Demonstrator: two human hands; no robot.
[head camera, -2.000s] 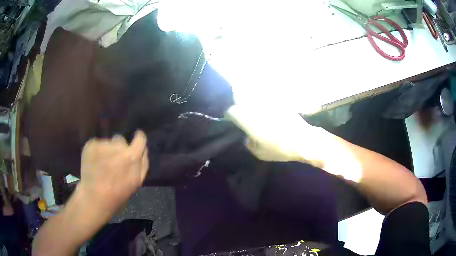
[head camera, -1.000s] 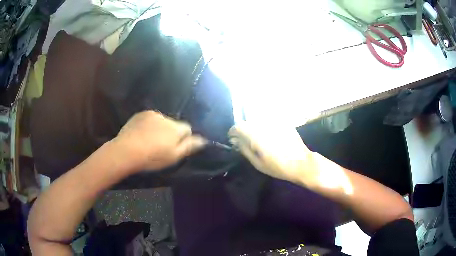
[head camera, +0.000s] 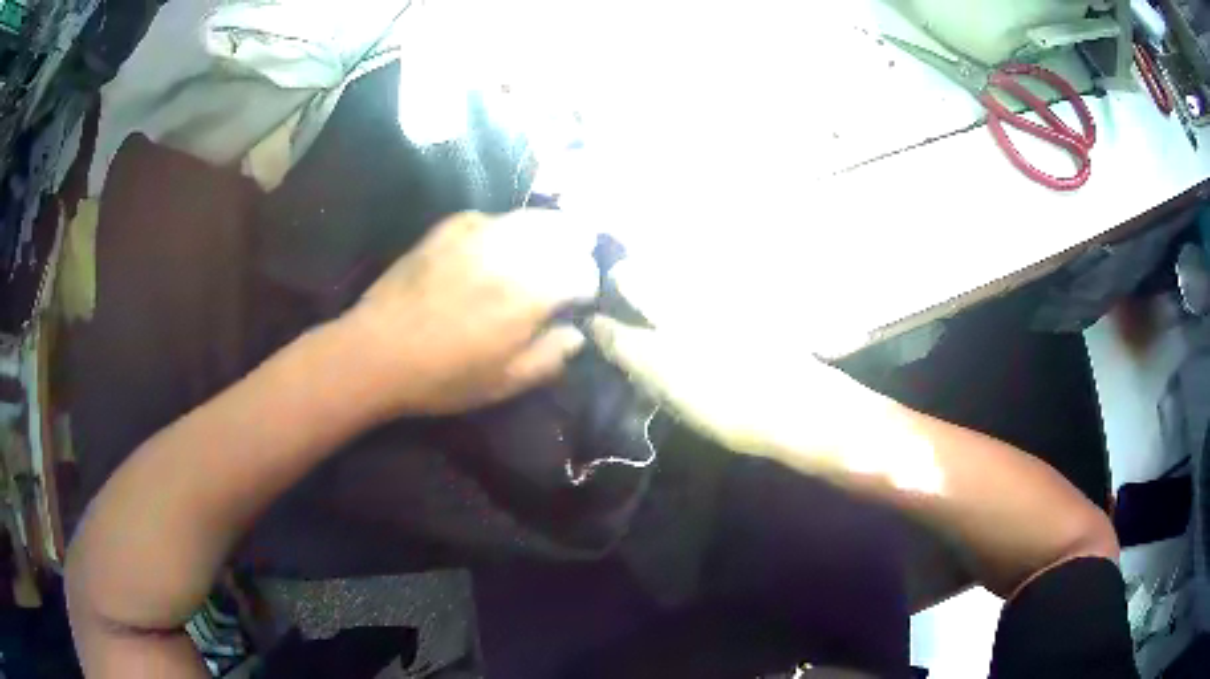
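Note:
The dark garment (head camera: 173, 292) lies spread over the left of the table and down its front edge. My left hand (head camera: 478, 312) is closed on a fold of it near the middle. My right hand (head camera: 677, 365) pinches the same fold just to the right, partly washed out by glare. A bit of dark cloth sticks up between the hands. A pale loose thread (head camera: 613, 462) curls on the cloth below my right hand. The fingertips of both hands are partly hidden.
Scissors with red handles (head camera: 1039, 126) lie on the white table (head camera: 982, 219) at the upper right. Pale crumpled cloth (head camera: 299, 47) is at the upper left. A pale green machine part (head camera: 1048, 27) and small tools stand at the far upper right. Strong glare hides the top centre.
My left hand has moved right and up from the left side to meet my right hand at the fold. The cloth is bunched between them, and the loose thread now hangs lower.

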